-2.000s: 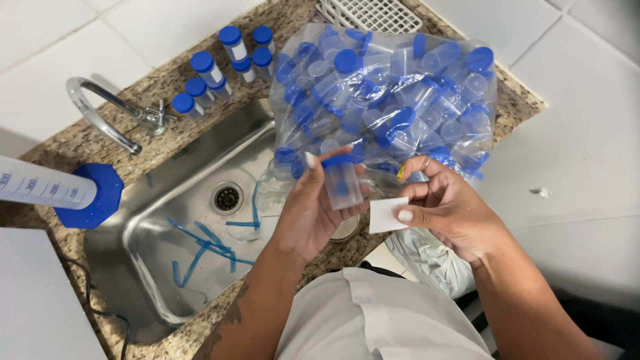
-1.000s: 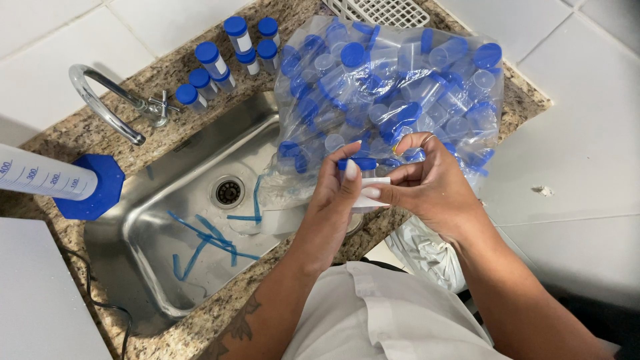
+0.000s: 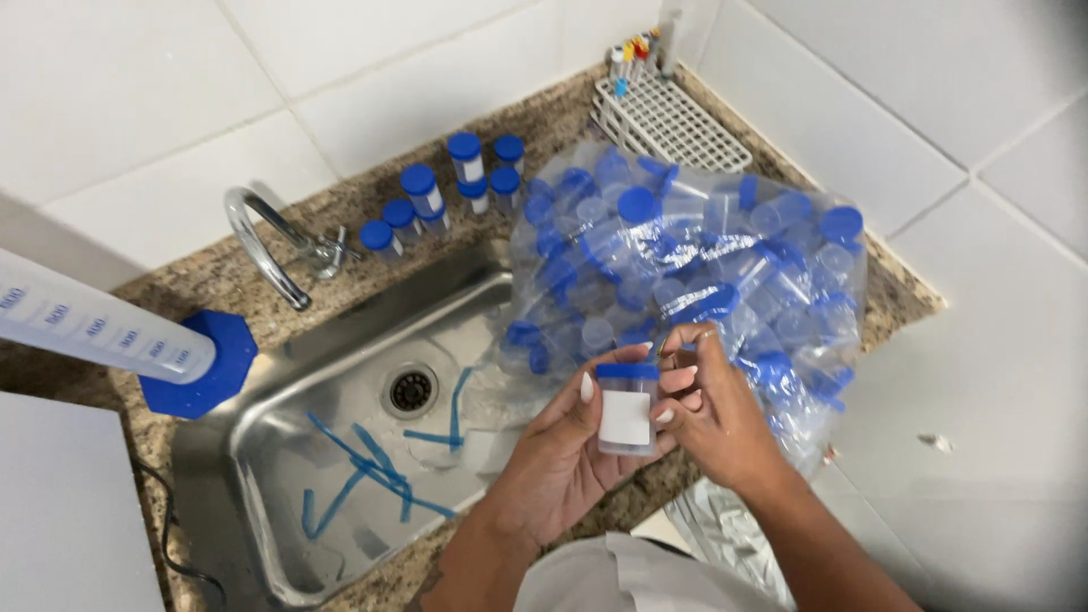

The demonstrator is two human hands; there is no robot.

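My left hand (image 3: 557,450) holds a clear plastic specimen cup (image 3: 627,449) with a blue screw lid, upright, its fingers behind and beside it. A blank white label (image 3: 626,417) lies on the cup's front. My right hand (image 3: 718,408) is at the cup's right side, its thumb touching near the label's edge and its other fingers curled. Behind both hands a large clear plastic bag (image 3: 671,255) is full of blue-lidded cups. Several labelled cups with blue lids (image 3: 419,180) stand at the back of the granite counter, some of them stacked.
A stainless sink (image 3: 340,450) holds blue strips (image 3: 382,476). Its chrome faucet (image 3: 272,246) arches over the rim. A graduated cylinder with a blue base (image 3: 200,364) is at left. A white tube rack (image 3: 671,123) stands in the back corner. A cable (image 3: 170,527) runs along the counter's left.
The white label, between the fingers of my right hand two seconds ago, is now on the cup's front. The cup has turned upright towards the camera. The view takes in more of the back wall.
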